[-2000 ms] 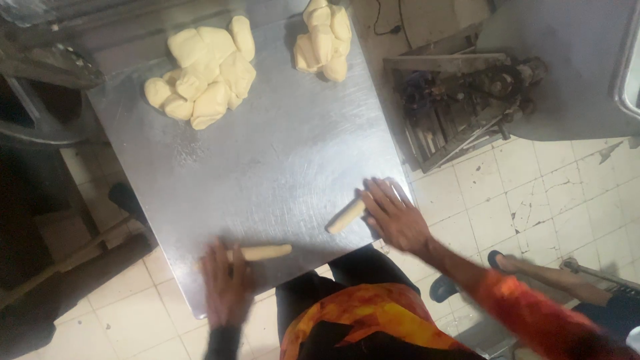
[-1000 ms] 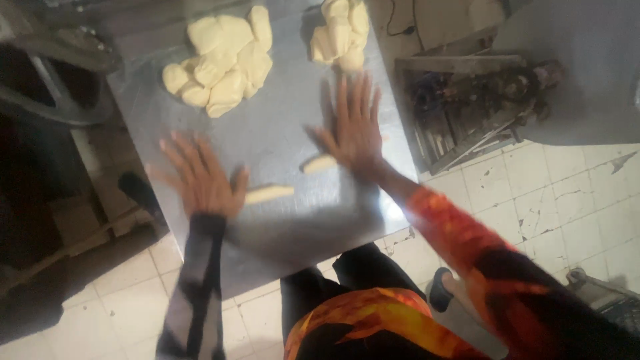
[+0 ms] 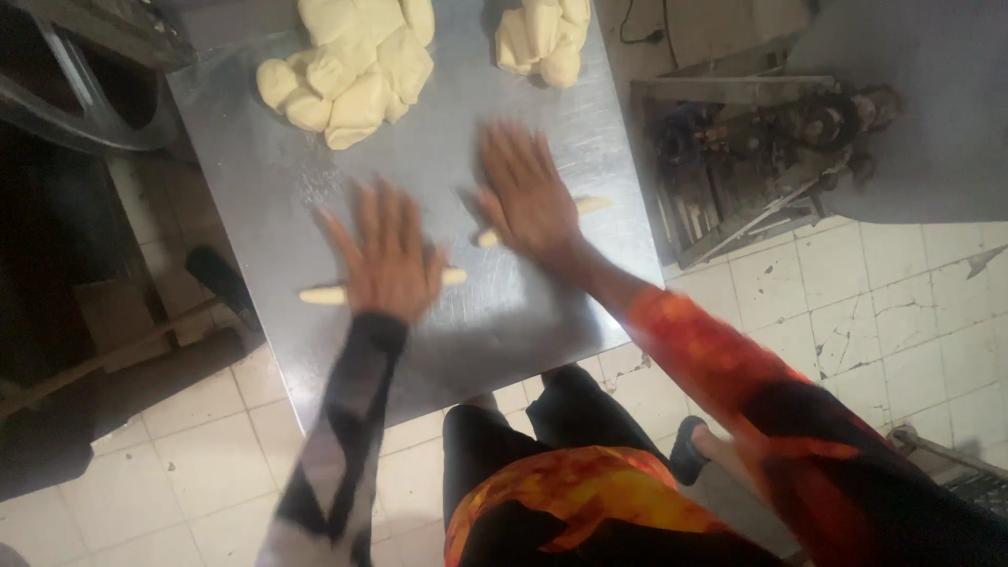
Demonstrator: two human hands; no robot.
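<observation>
My left hand (image 3: 391,256) lies flat with fingers spread over a thin dough stick (image 3: 324,295), whose ends stick out on both sides of the palm. Under my right hand (image 3: 526,189), also flat and somewhat blurred, is a second dough stick (image 3: 594,205); one end shows at the thumb side, the other beyond the palm. Both rest on a metal tabletop (image 3: 504,339). Farther up it sit a large heap of pale dough pieces (image 3: 358,75) at the left and a smaller heap (image 3: 543,39) at the right.
A metal frame with machine parts (image 3: 732,150) stands on the tiled floor right of the table, beside a large grey surface (image 3: 929,118). Dark machinery with a wheel-like rim (image 3: 87,118) is at the left. Another person's foot (image 3: 693,449) shows near the lower right.
Both hands have moved away from the table's near edge since the oldest frame. My left hand now covers the middle of its dough stick, which stuck out only to its right before.
</observation>
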